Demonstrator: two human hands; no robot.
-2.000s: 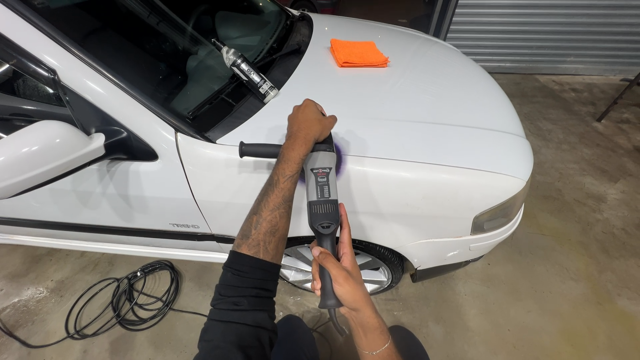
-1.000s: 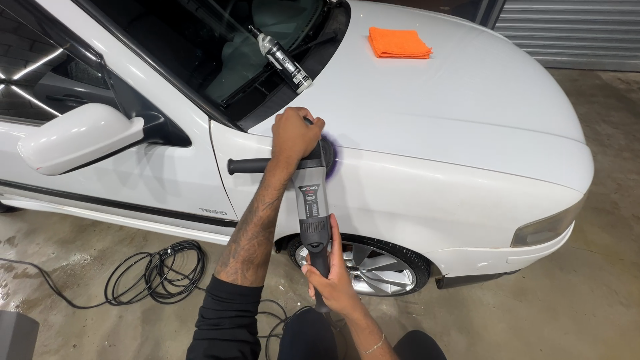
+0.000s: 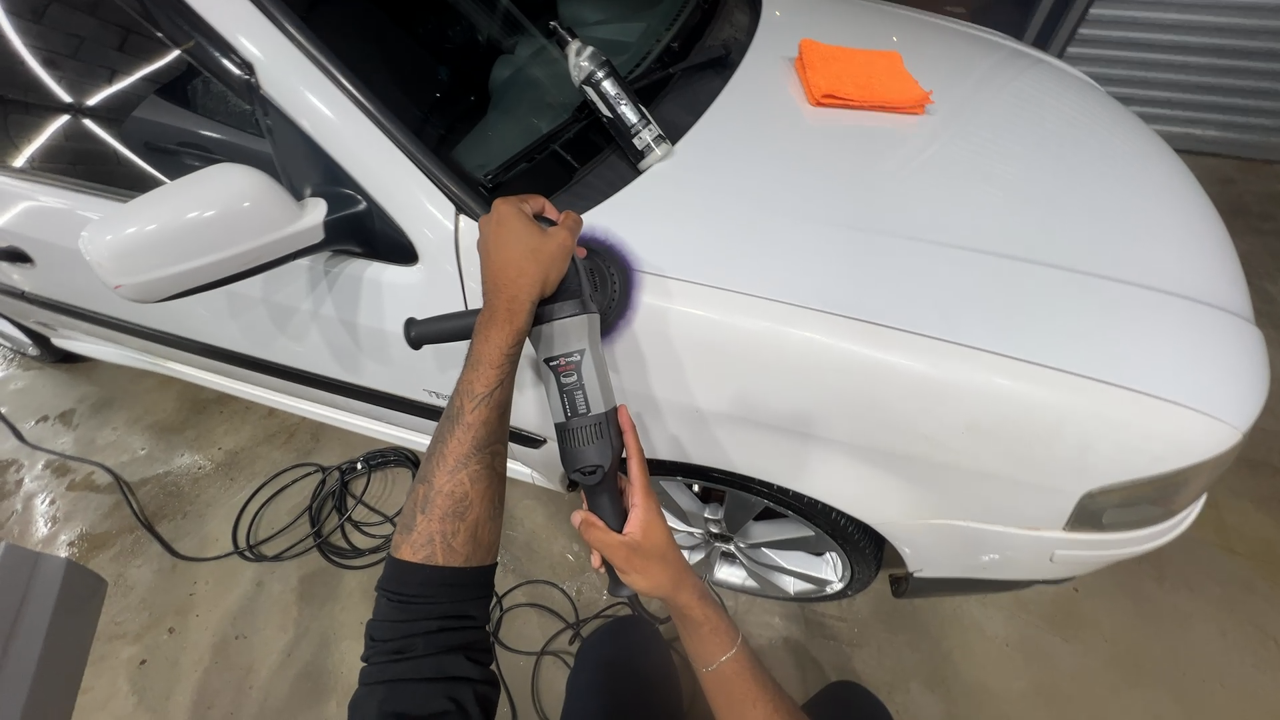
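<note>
My left hand (image 3: 525,250) grips the head of a grey and black car polisher (image 3: 572,375) from above. Around its rear handle my right hand (image 3: 632,535) is closed, one finger stretched along the body. The purple-edged pad (image 3: 622,285), blurred, lies against the rear top of the white car's front fender (image 3: 780,390), close to the hood seam. A black side handle (image 3: 440,328) points left with no hand on it. Beyond the polisher, a bottle (image 3: 617,100) leans at the windshield base. A folded orange cloth (image 3: 862,78) rests on the hood (image 3: 900,190).
The side mirror (image 3: 205,232) juts out at left. Black cable (image 3: 325,510) lies coiled on the wet concrete floor, with more loops near my legs. Below the fender is the front wheel (image 3: 745,535). A grey object (image 3: 45,635) stands at lower left, a corrugated shutter (image 3: 1180,75) at upper right.
Both hands and the polisher have moved rearward along the fender, towards the door and windshield. The cloth and bottle stay in place on the car. The view has shifted.
</note>
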